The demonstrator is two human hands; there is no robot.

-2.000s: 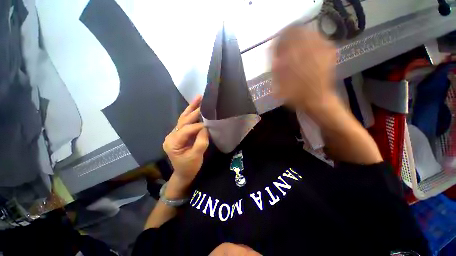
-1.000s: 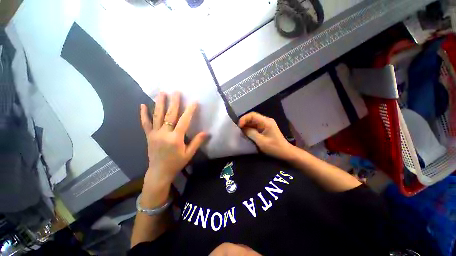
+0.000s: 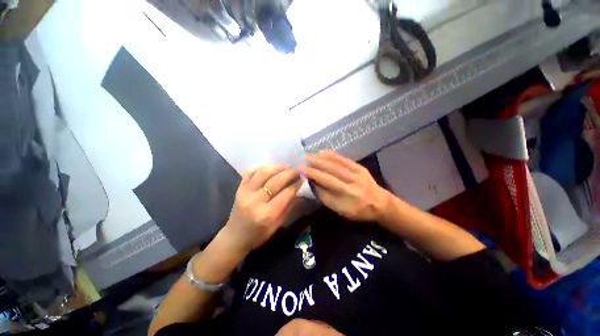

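The pale fabric piece [image 3: 266, 146] lies at the table's front edge, its upper part washed out by the bright light. My left hand [image 3: 263, 200] grips its near edge with bent fingers. My right hand [image 3: 345, 185] is beside it, fingertips meeting my left fingertips on the same edge. The fingers hide the pinched part. A dark grey fabric panel [image 3: 177, 147] with a curved edge lies flat to the left of my hands. Dark-handled scissors [image 3: 402, 56] lie on the table to the right of the bright area.
The sewing machine's metal parts [image 3: 243, 20] show blurred at the top. A ruler strip [image 3: 395, 108] runs along the front edge. Grey cloth [image 3: 29, 164] is heaped at left. A red basket [image 3: 516, 177] with fabric stands at right, and a small black object [image 3: 551, 13] lies upper right.
My left hand has gone from lying flat on the pale piece to gripping its near edge. Both hands have come together. The view has shifted, showing more of the machine and scissors.
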